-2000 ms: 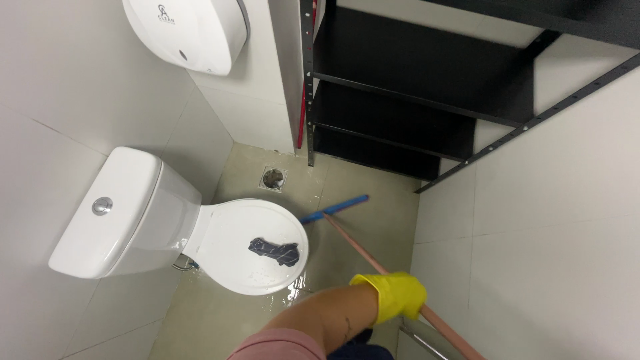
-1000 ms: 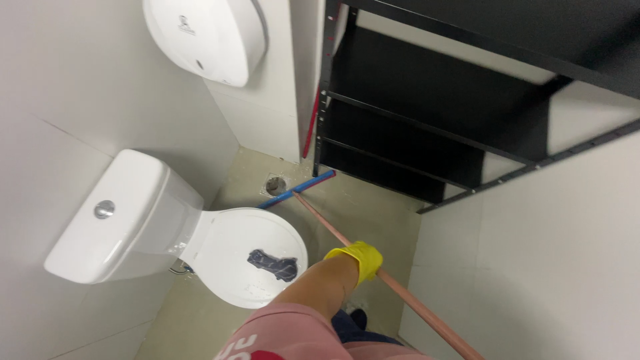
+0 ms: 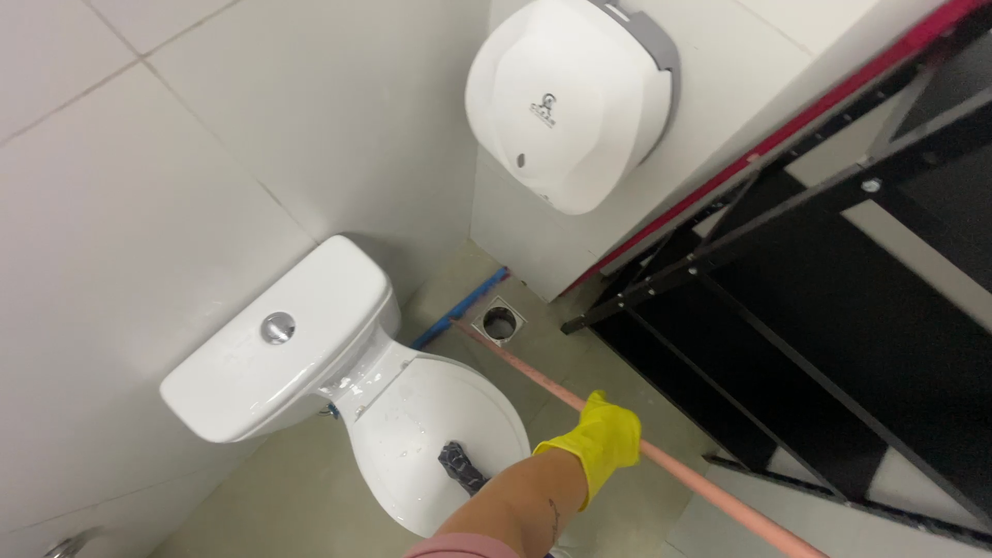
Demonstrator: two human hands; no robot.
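Note:
A yellow rubber glove covers my left hand [image 3: 604, 438], which is closed around the pink handle [image 3: 717, 496] of a floor squeegee; the handle leaves the view at the lower right. The blue squeegee head [image 3: 459, 308] lies on the floor between the toilet's base and the wall corner, just beside an uncovered round floor drain [image 3: 500, 323]. A dark patterned cloth [image 3: 459, 465] rests on the white closed toilet lid [image 3: 399, 434], partly hidden by my forearm. Water drops dot the lid. My right hand is out of view.
The white toilet cistern [image 3: 287, 333] stands against the tiled wall at the left. A white paper dispenser [image 3: 573, 108] hangs above the corner. Black metal shelving [image 3: 821, 310] fills the right side, with a red strip [image 3: 721, 174] along its near wall edge.
The squeegee head has moved from the floor right of the toilet, past the drain, to the corner beside the toilet's base. The view has shifted and tilted strongly.

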